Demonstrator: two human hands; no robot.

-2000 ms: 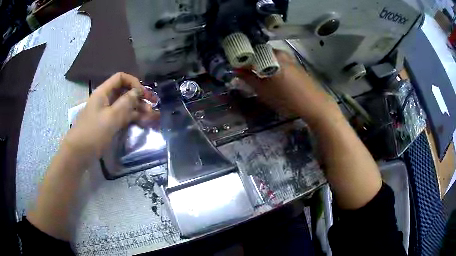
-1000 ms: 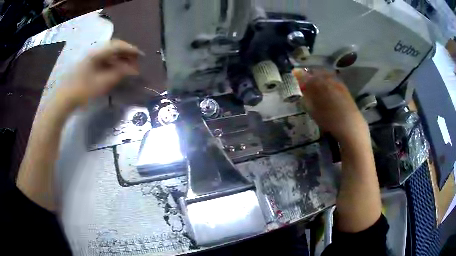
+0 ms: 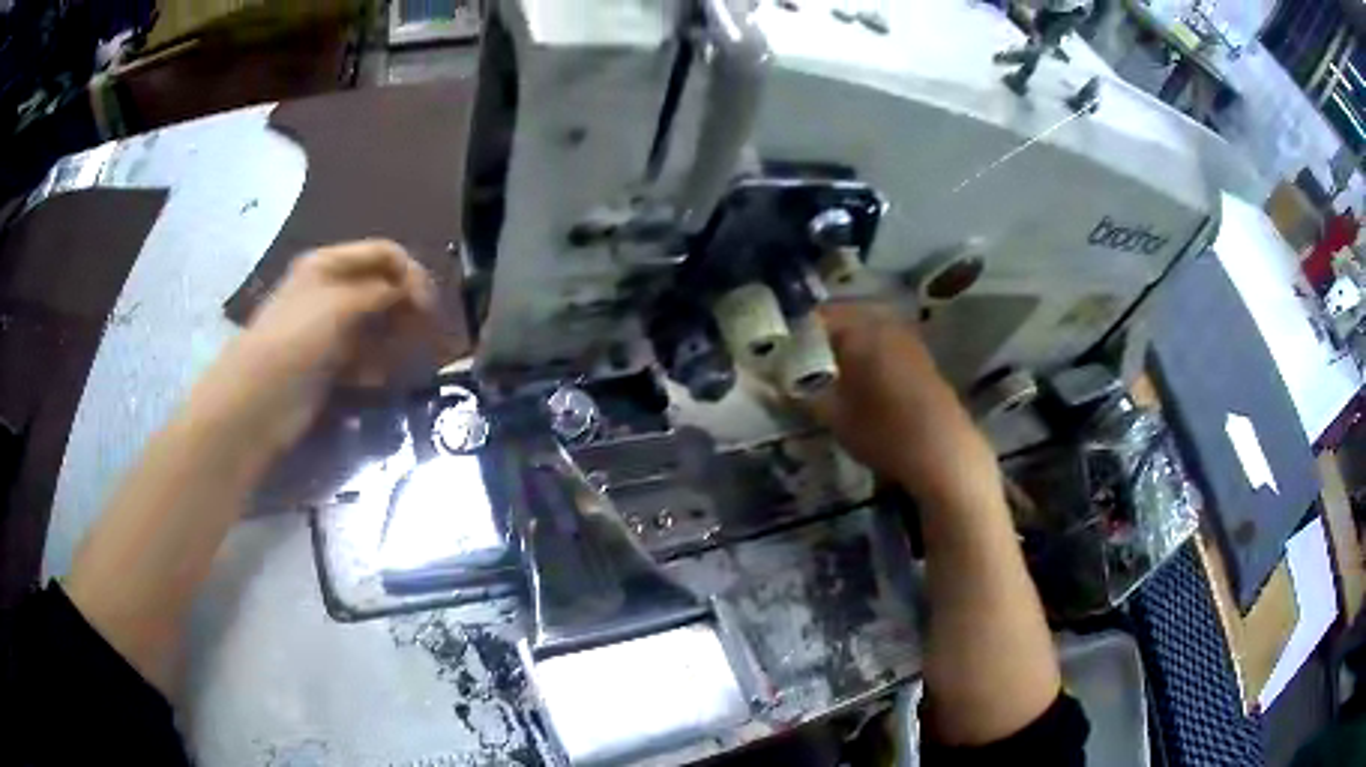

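The off-white sewing machine head (image 3: 599, 195) marked "brother" stands in the middle. Two ribbed cream tension knobs (image 3: 778, 342) stick out of its front. My left hand (image 3: 342, 337) is blurred, left of the needle area, fingers curled; whether it holds anything cannot be told. My right hand (image 3: 876, 382) is behind and right of the knobs, its fingers hidden by them. Small round silvery parts (image 3: 460, 423) show on the bed between my hands. The metal folder (image 3: 637, 692) lies at the front edge, right of the shiny slide plate (image 3: 447, 520).
Dark brown cloth (image 3: 367, 165) lies behind and left of the head, with another brown piece (image 3: 90, 285) at far left. A dark parts tray with a clear bag (image 3: 1116, 502) is right of the bed. A white tub (image 3: 1109, 697) is below right.
The view has tilted up, showing more of the machine top. My left hand has moved from the upper left closer to the needle area. My right hand has shifted in behind the tension knobs.
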